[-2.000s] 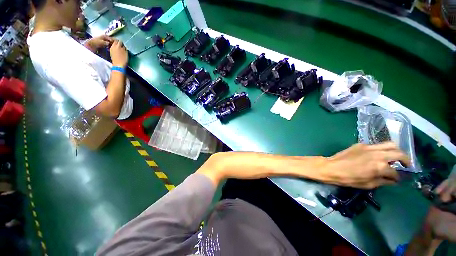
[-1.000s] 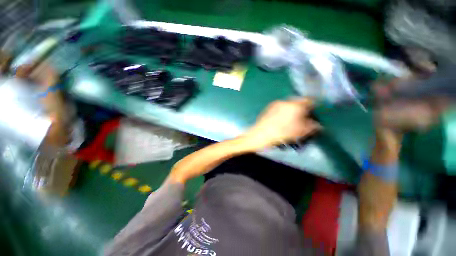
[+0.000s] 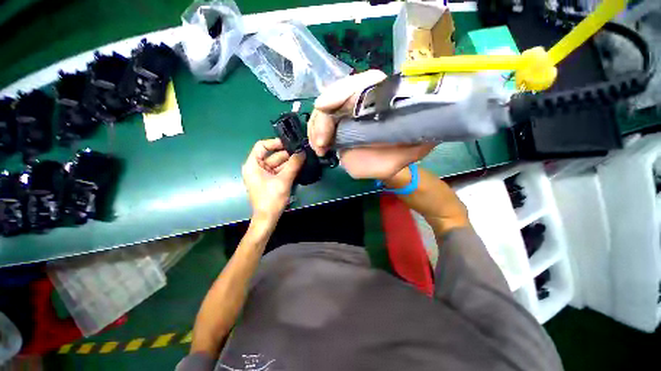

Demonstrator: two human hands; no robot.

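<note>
My left hand (image 3: 269,174) holds a black device housing (image 3: 291,133) at the front part of the bench, fingers on its near left side. My right hand (image 3: 362,134) is shut around the grey electric screwdriver (image 3: 435,119), which lies nearly level and points left at the housing. Its tip is hidden by my fingers and the housing, so I cannot tell if it touches. A yellow tie (image 3: 536,69) and a coiled black cord (image 3: 580,96) are at its back end.
Black housings (image 3: 80,192) stand in two rows on the left, beside a pale yellow paper slip (image 3: 163,116). Plastic bags (image 3: 293,61), small black parts (image 3: 355,47) and an open carton (image 3: 429,36) lie at the back. White foam trays (image 3: 558,246) stand at the right below the bench.
The view has turned right. My left hand has gone from reaching over the bench to holding the housing. My right hand now shows clearly with the screwdriver, brought over to the housing.
</note>
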